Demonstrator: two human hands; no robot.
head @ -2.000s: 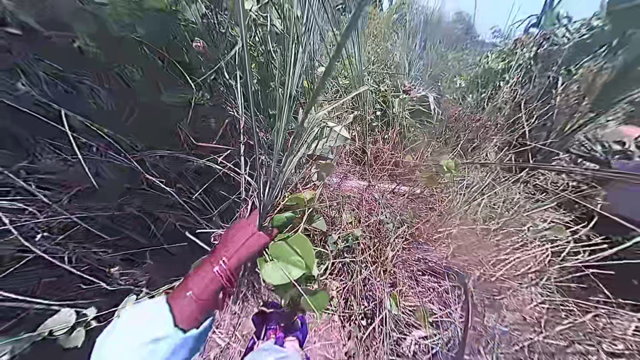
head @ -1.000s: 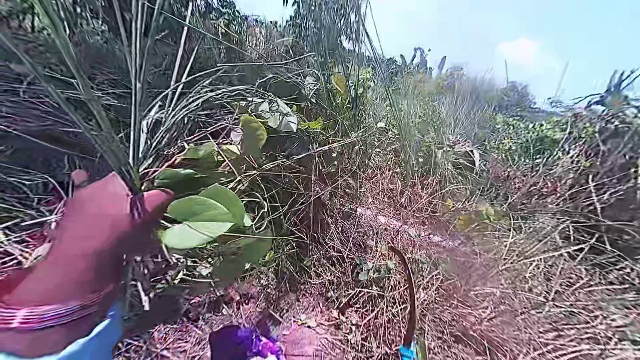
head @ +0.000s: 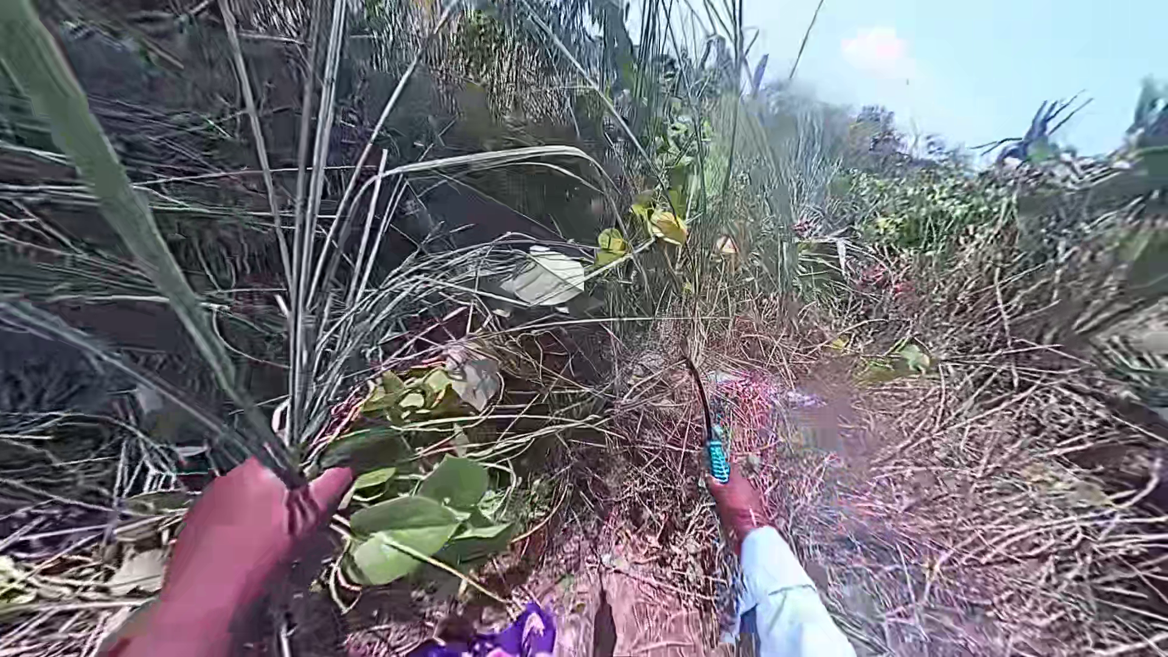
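Note:
My left hand (head: 260,525), at the lower left, is closed around a bunch of long grass stalks (head: 306,274) that stand up and fan out above it. Broad green leaves (head: 406,534) on a vine lie just to the right of that fist. At lower centre-right, my right hand (head: 737,502) grips the turquoise handle (head: 718,461) of a sickle, whose thin dark curved blade (head: 701,392) points up and away. The blade's tip is hard to make out against the dry grass. A gap separates the sickle from the held stalks.
Dry cut grass (head: 958,511) covers the ground at the right. Tall grass (head: 730,164) and vines with yellowish leaves (head: 668,226) stand ahead. Tangled stems and dark brush (head: 119,228) fill the left. A purple item (head: 529,631), perhaps footwear, shows at the bottom edge.
My right hand has come into view with the sickle; one second ago only the blade and a bit of the handle showed. My left hand still holds stalks. The view has swung.

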